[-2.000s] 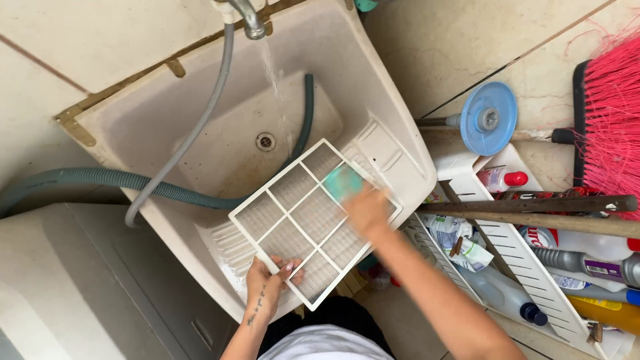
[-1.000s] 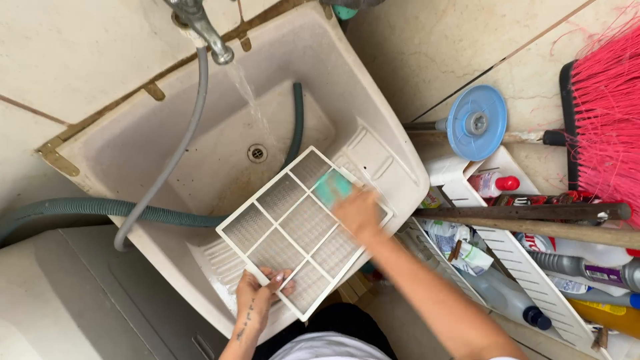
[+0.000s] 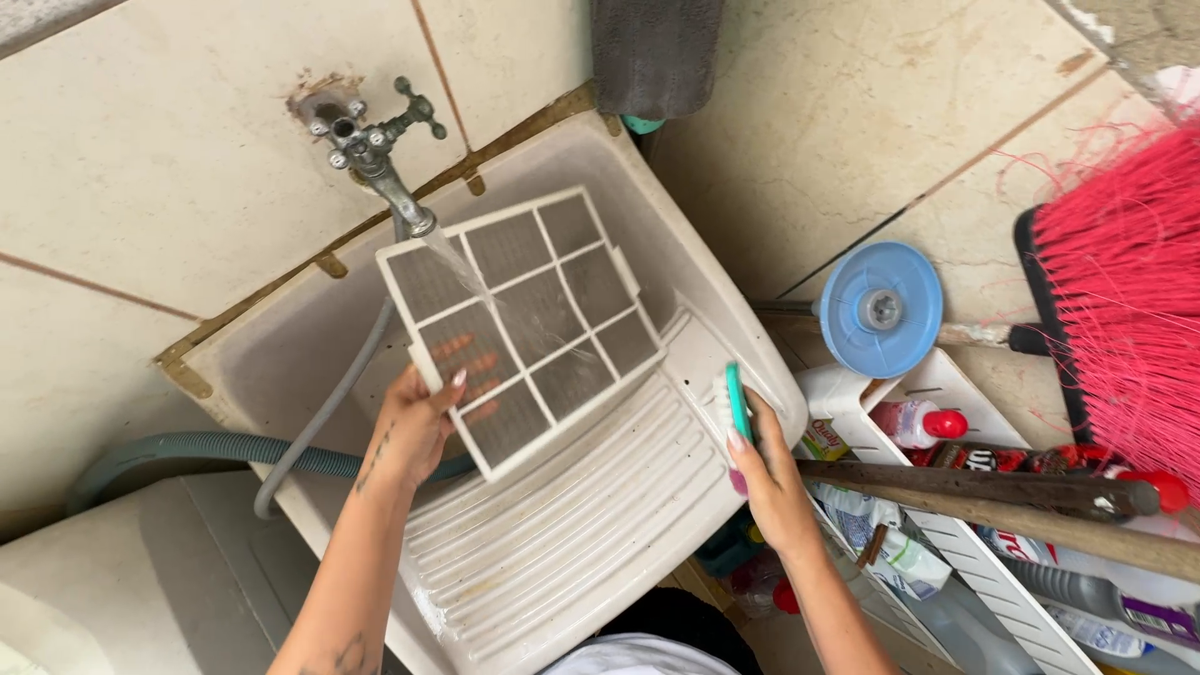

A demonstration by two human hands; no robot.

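Observation:
My left hand (image 3: 422, 422) grips the lower left edge of a white-framed mesh air filter (image 3: 534, 328), thumb in front and fingers showing through the mesh from behind. The filter is held up over the basin of a laundry sink (image 3: 525, 581). Water from the metal faucet (image 3: 375, 159) runs onto its upper part. Off the filter, by the sink's right rim, my right hand (image 3: 773, 469) holds a small teal scrub brush (image 3: 738, 403) with white bristles facing left.
A grey hose (image 3: 328, 403) and a ribbed drain hose (image 3: 216, 445) cross the sink's left side. At right are a blue plastic disc (image 3: 881, 309), a red-bristled broom (image 3: 1125, 300), wooden handles (image 3: 984, 487) and a white rack (image 3: 1003, 581) with bottles.
The filter has moved from the ribbed washboard area up under the running water. My right hand, earlier scrubbing over the mesh, has come away with the brush. The view has shifted upward.

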